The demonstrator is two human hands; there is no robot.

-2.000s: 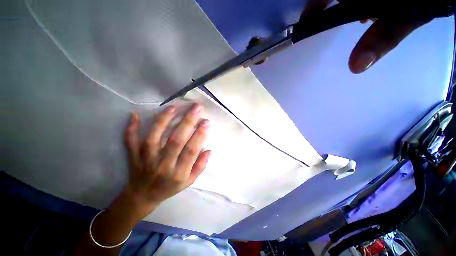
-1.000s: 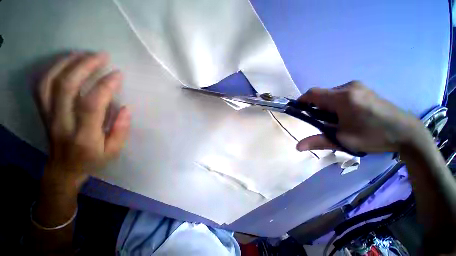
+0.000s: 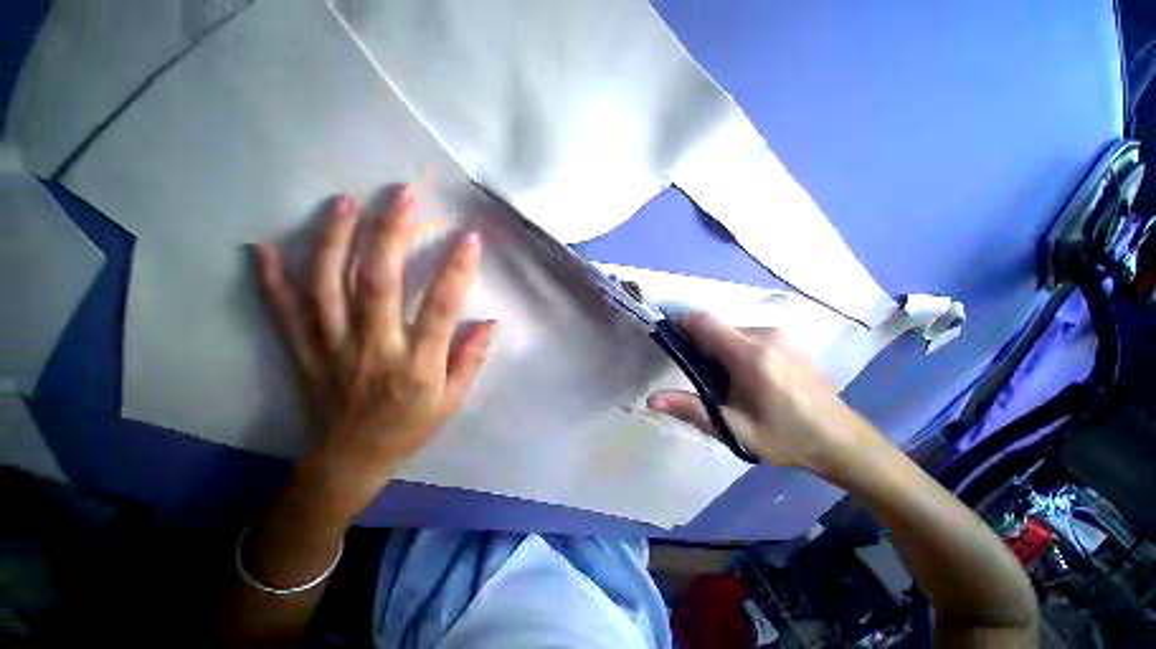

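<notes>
A large off-white cloth panel [image 3: 203, 304] lies in front of me, with a long cut line running from its top edge to the shears. My left hand [image 3: 380, 317] is flat on the cloth with fingers spread, holding nothing. My right hand [image 3: 761, 393] holds the black handles of the tailor's shears [image 3: 624, 299]. The shears sit at the cut, their front blade part partly hidden by cloth. An opening beside them shows the purple table [image 3: 887, 127]. A small curled strip [image 3: 936, 317] lies at the cloth's right corner.
More off-white cloth [image 3: 44, 279] lies at the far left. A dark object, possibly an iron [image 3: 1093, 209], stands at the right edge with a dark hose [image 3: 1105, 368]. Red and mixed items [image 3: 1033, 539] are below right. My light blue clothing shows at the bottom.
My left hand has come down onto the cloth, further right than one second ago. My right hand and the shears have moved down and left, now angled along the cut. The opening looks longer.
</notes>
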